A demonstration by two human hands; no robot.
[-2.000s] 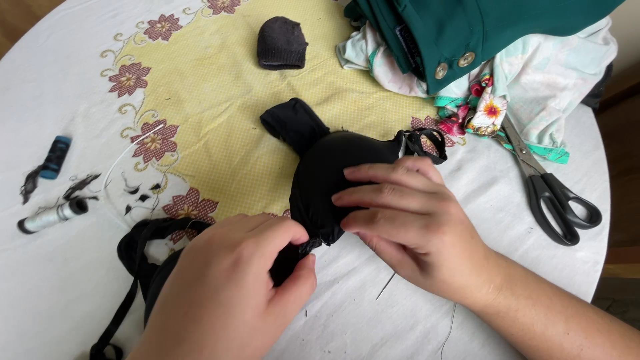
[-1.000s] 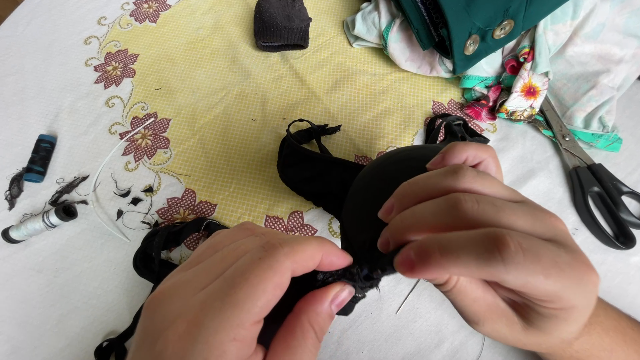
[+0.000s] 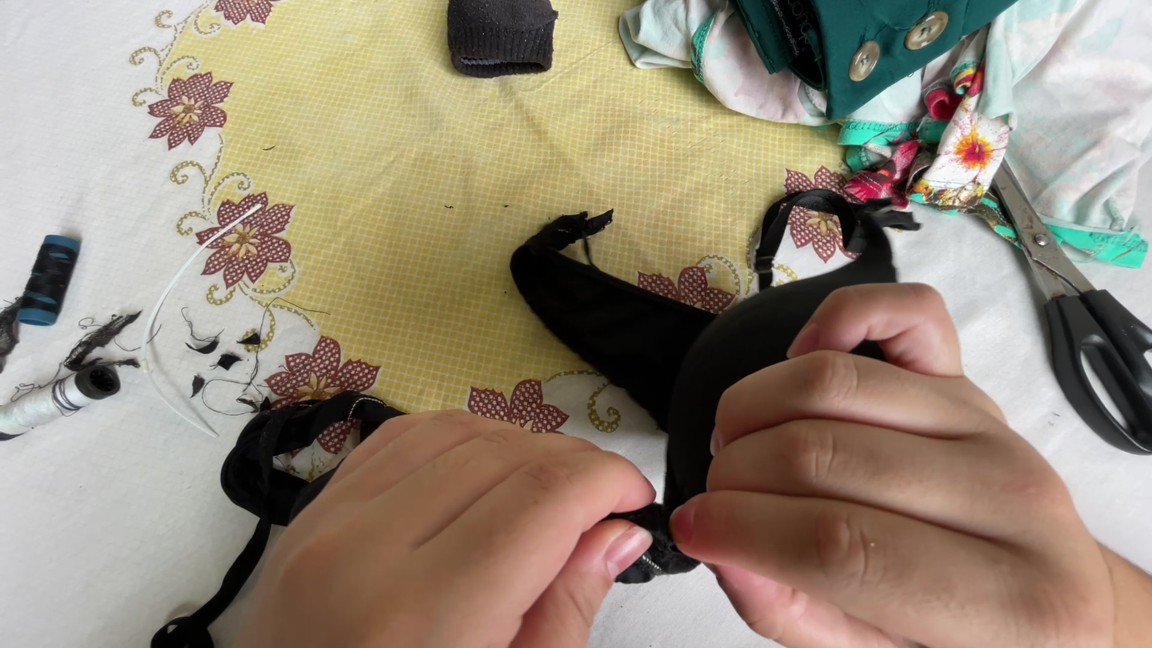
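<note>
A black bra (image 3: 612, 328) lies across the near side of the table, its cup rounded beneath my right hand (image 3: 864, 468). With thumb and forefinger, my left hand (image 3: 468, 522) pinches the band where some light stitching shows below the cup. My right hand grips the cup's lower edge, its fingertips close beside the left thumb. One side wing stretches up and left, ending in a frayed tip. A looped strap (image 3: 765, 238) rises behind the right hand; another black strap (image 3: 256, 540) trails at the lower left. No needle can be made out now.
At left are a spool of black thread (image 3: 49, 281), a spool of white thread (image 3: 54, 400), black scraps (image 3: 228, 360) and a curved white strip (image 3: 166, 292). Scissors (image 3: 1071, 288) lie at right by floral fabric (image 3: 976, 148) and a green buttoned garment (image 3: 886, 45). A dark knitted piece (image 3: 501, 40) lies behind.
The bra's side wing now points further up and left than a second ago. Both hands still hold the bra close together. The thin needle-like object seen under the right hand earlier is no longer visible.
</note>
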